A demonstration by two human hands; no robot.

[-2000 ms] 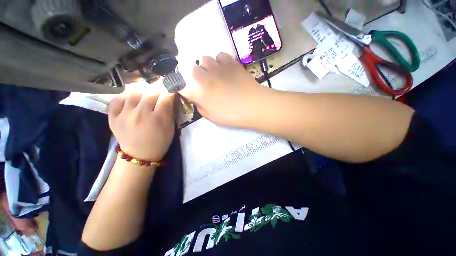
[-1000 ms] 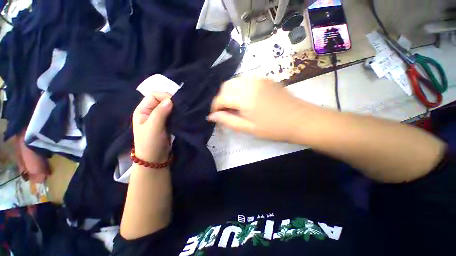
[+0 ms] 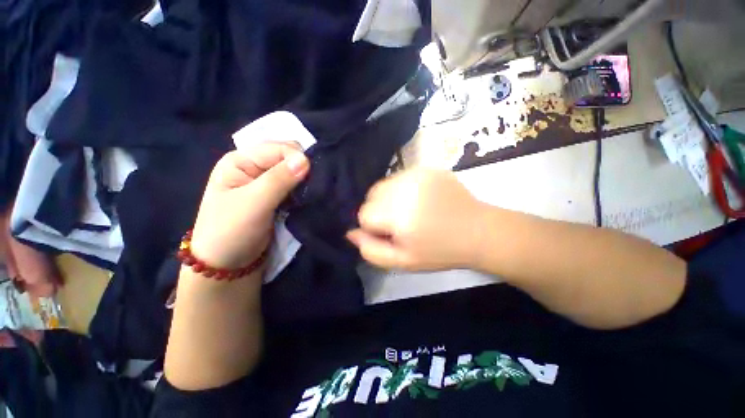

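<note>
My left hand (image 3: 253, 192), with a red bead bracelet, pinches a white fabric piece (image 3: 276, 131) between thumb and fingers. Its white end stands up above my fingers, and navy fabric hangs at and below the fingertips. My right hand (image 3: 425, 220) is to the right, in the air over the edge of the navy fabric (image 3: 327, 269). Its fingers are curled and slightly blurred; whether it holds a thread or anything small cannot be seen. The sewing machine (image 3: 506, 33) is above, with its worn, paint-chipped bed (image 3: 523, 122).
Navy and white pieces (image 3: 69, 200) are heaped at left. A phone (image 3: 608, 82) lies on the bed, partly behind the machine, with a black cable (image 3: 599, 163). Scissors (image 3: 723, 175) and paper labels (image 3: 684, 139) are at right. Another person's hand (image 3: 31, 265) shows at far left.
Both hands left the needle area for the front. The left hand now holds the white piece up over the navy fabric. The view has shifted left, so the machine stands further right.
</note>
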